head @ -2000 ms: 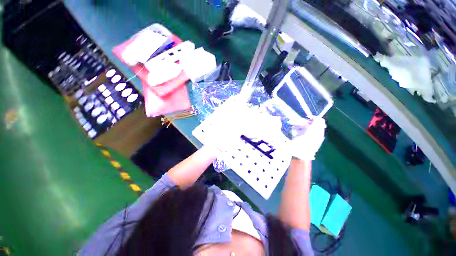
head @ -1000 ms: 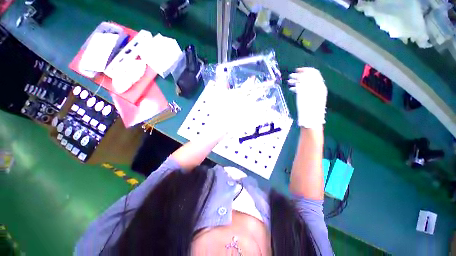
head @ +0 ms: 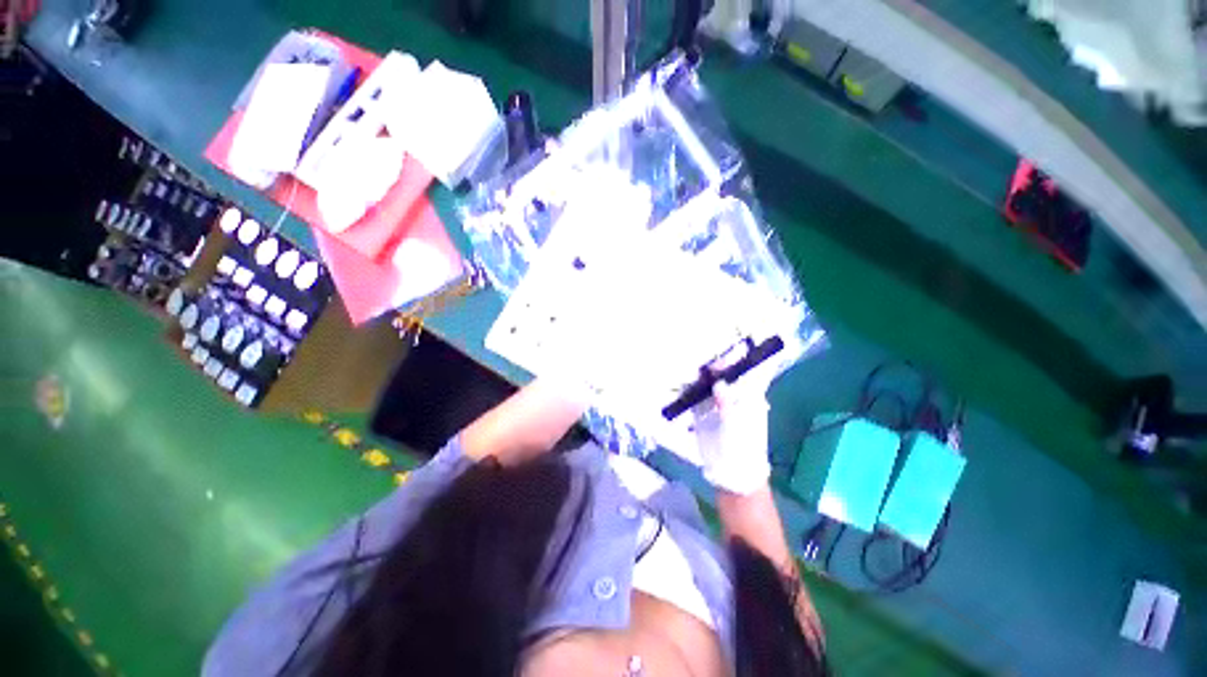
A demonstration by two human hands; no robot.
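My gloved right hand (head: 737, 437) is at the near right edge of the white perforated board (head: 530, 331), its fingers closed on the middle of a black bracket (head: 688, 397). My gloved left hand (head: 572, 384) is at the board's near left side; its fingers are lost in white glare. A clear plastic case (head: 691, 148) with a bright rim lies beyond the board among crinkly clear plastic bag (head: 781, 271). Glare hides most of the board and where bag and case overlap.
Left: red mat (head: 357, 284) with white plastic parts (head: 360, 185), wire leads (head: 430, 307) beside it, and a tray of black units with white tops (head: 245, 311) below. A metal post (head: 609, 53) stands ahead. Right: turquoise boxes (head: 858, 470) with black cables, and a red tray (head: 1046, 212).
My right hand has come down from the right of the case onto the black bracket, which has shifted slightly. My left hand has drawn back from the case. More plastic bag shows spread around the case.
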